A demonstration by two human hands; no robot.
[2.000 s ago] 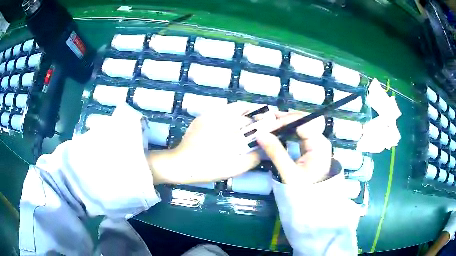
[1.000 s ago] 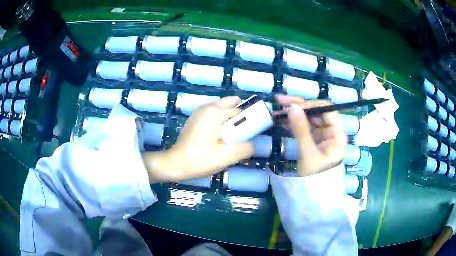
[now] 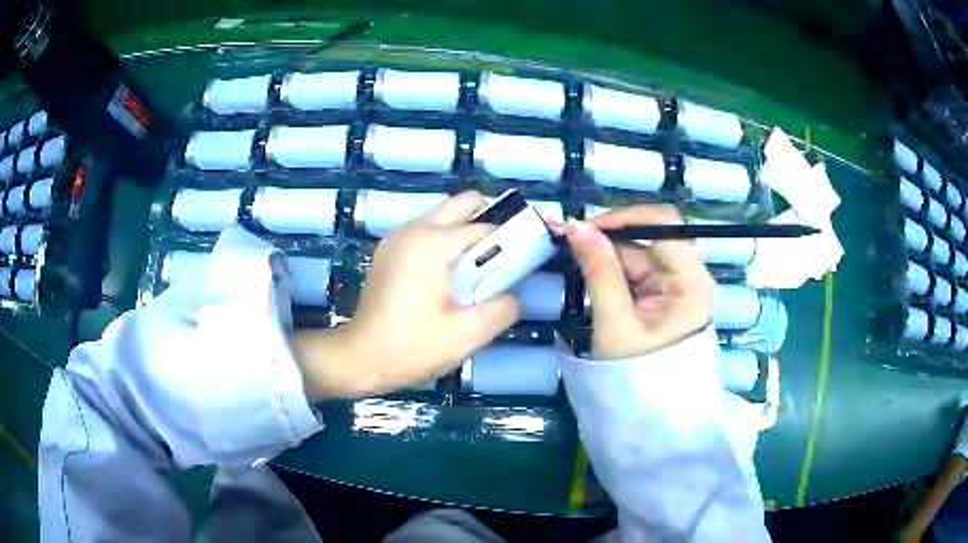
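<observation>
My left hand [image 3: 409, 292] holds a white unit [image 3: 507, 257] tilted over the blister tray. The unit shows a small dark slot in one face and a dark end piece [image 3: 500, 207] at its upper left. My right hand [image 3: 647, 281] holds a long black pointed stick [image 3: 722, 230], perhaps tweezers or a spudger. Its pointed end extends to the right, and its other end is at the unit's right edge; whether it touches is unclear. The blister tray [image 3: 361, 278] under my hands holds rows of white units. Two front pockets show ribbed bottoms.
The black heat gun [image 3: 90, 80] with a red-and-white label stands at the upper left, beside a black bar with a red switch [image 3: 79, 181]. Crumpled white paper or cloth [image 3: 798, 217] lies right of the tray. More trays are at both sides. A person's arm [image 3: 939, 493] shows lower right.
My hands have drawn apart from their earlier overlap. The held unit now shows its slot face, and the stick has turned from slanting up to nearly level. The whole view has shifted slightly.
</observation>
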